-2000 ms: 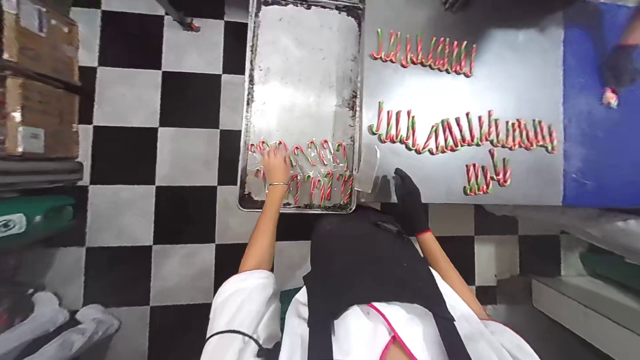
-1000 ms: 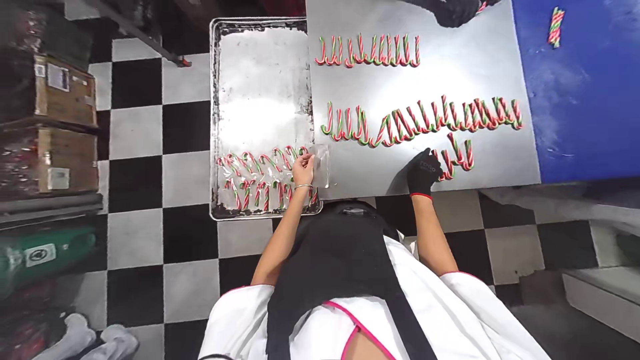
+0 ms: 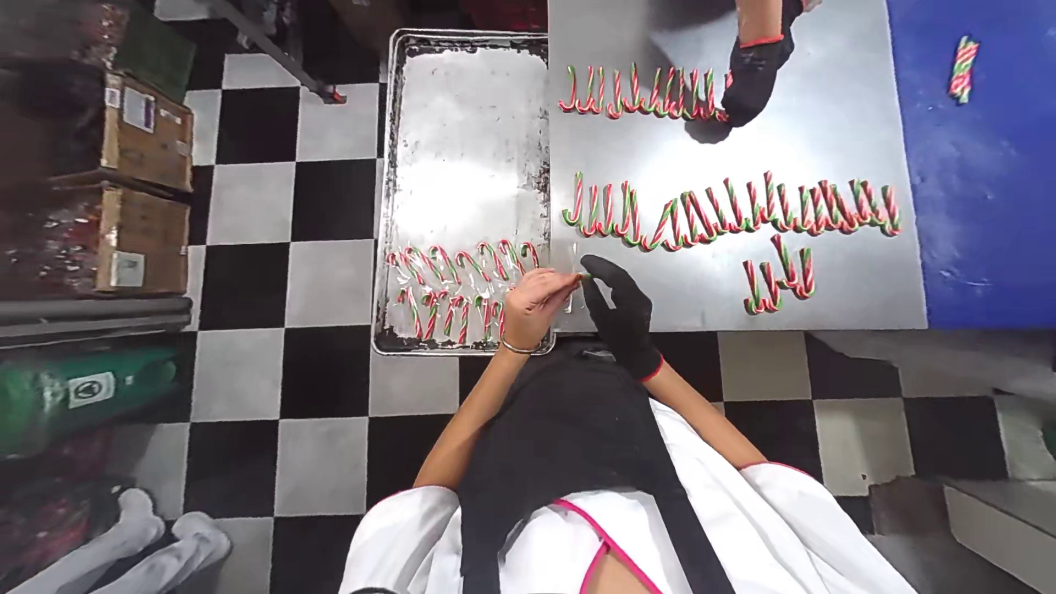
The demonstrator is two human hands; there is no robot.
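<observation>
My bare left hand (image 3: 535, 304), with a bracelet at the wrist, pinches the edge of a clear plastic sleeve (image 3: 572, 285) where the tray meets the table. Touching its fingertips from the right, my black-gloved right hand (image 3: 617, 312) holds a small red and green piece, apparently a candy cane, mostly hidden by the fingers. Wrapped candy canes (image 3: 462, 266) lie in two rows at the near end of the metal baking tray (image 3: 386, 198). Unwrapped candy canes (image 3: 730, 206) form a long row on the metal table (image 3: 660, 285), with a shorter row (image 3: 635, 92) beyond and a small group (image 3: 780, 276) nearer me.
Another person's black-gloved hand (image 3: 752, 82) is at the right end of the far row. A blue surface (image 3: 973, 206) adjoins the table and bears a striped candy piece (image 3: 963, 70). Cardboard boxes (image 3: 144, 239) and a green container (image 3: 91, 388) stand at the left.
My right hand has moved left from the small group of candy canes to meet my left hand. The other person's gloved hand has come down to the far row.
</observation>
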